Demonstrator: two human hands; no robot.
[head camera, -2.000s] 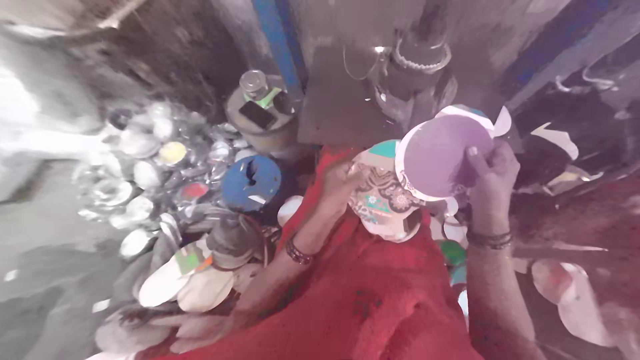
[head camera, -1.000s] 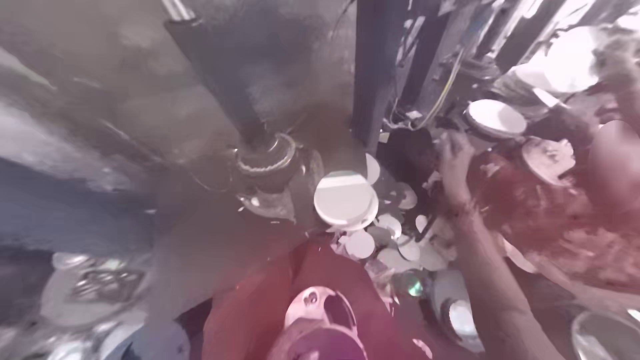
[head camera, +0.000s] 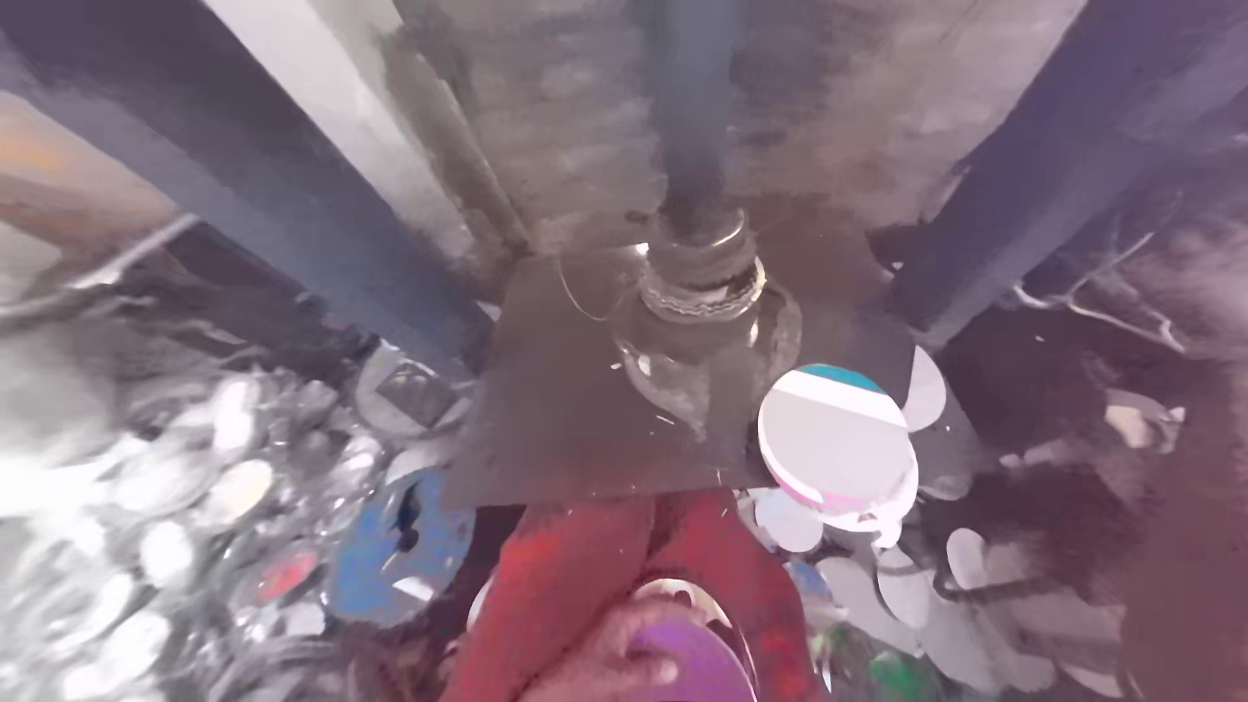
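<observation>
At the bottom middle, low in my lap, my left hand (head camera: 619, 648) is blurred and has its fingers on a purple round disc (head camera: 694, 655), apparently gripping its edge. Behind that disc shows the rim of a pale patterned round piece (head camera: 682, 591). My right hand is out of view. Beyond my knees, a stack of white round discs (head camera: 838, 448) with teal and pink edges rests at the right front corner of a dark metal plate (head camera: 556, 390). A machine's round metal ram (head camera: 702, 263) stands over the middle of the plate.
Blue-grey posts (head camera: 390, 263) flank the plate. Left lie a blue round lid or container top (head camera: 400, 556) and a heap of shiny round pieces (head camera: 166, 556). Pale disc offcuts (head camera: 907, 585) are scattered at right, with loose wires (head camera: 1102, 302) above them.
The view has swung strongly. My right hand, stretched out to the right a second ago, is out of view. My left hand now shows at the purple disc, where no hand showed a second ago.
</observation>
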